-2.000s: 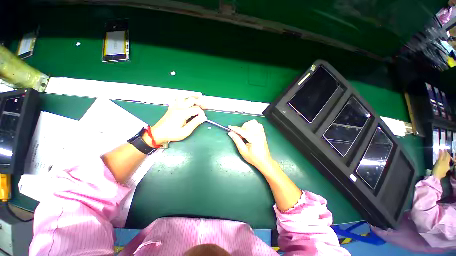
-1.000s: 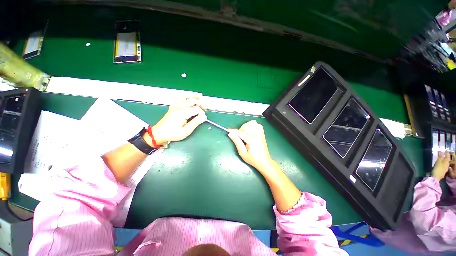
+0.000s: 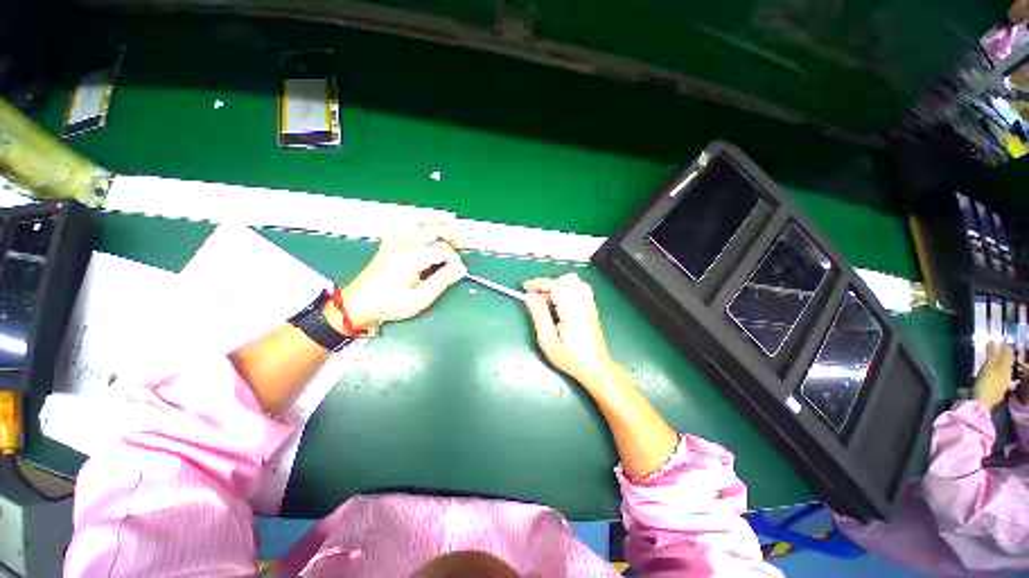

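A thin pale tool, possibly tweezers, spans the gap between my two bare hands, low over the green mat. My left hand is closed around its left end, palm partly hidden. My right hand pinches its right end between thumb and fingers. The exact tip and whatever else my fingers may cover are hidden. A black phone tray lies slanted at the right, with three glossy phones in its pockets and an uncovered pocket at its near end.
Papers lie under and beside my left forearm. A second phone tray is at the left edge. Open phone units lie on the green belt beyond the white strip. Another person's hand is at the far right.
The open phone units and small white bits on the belt have shifted right. My right hand's fingers have moved slightly on the tool; my left hand has barely moved.
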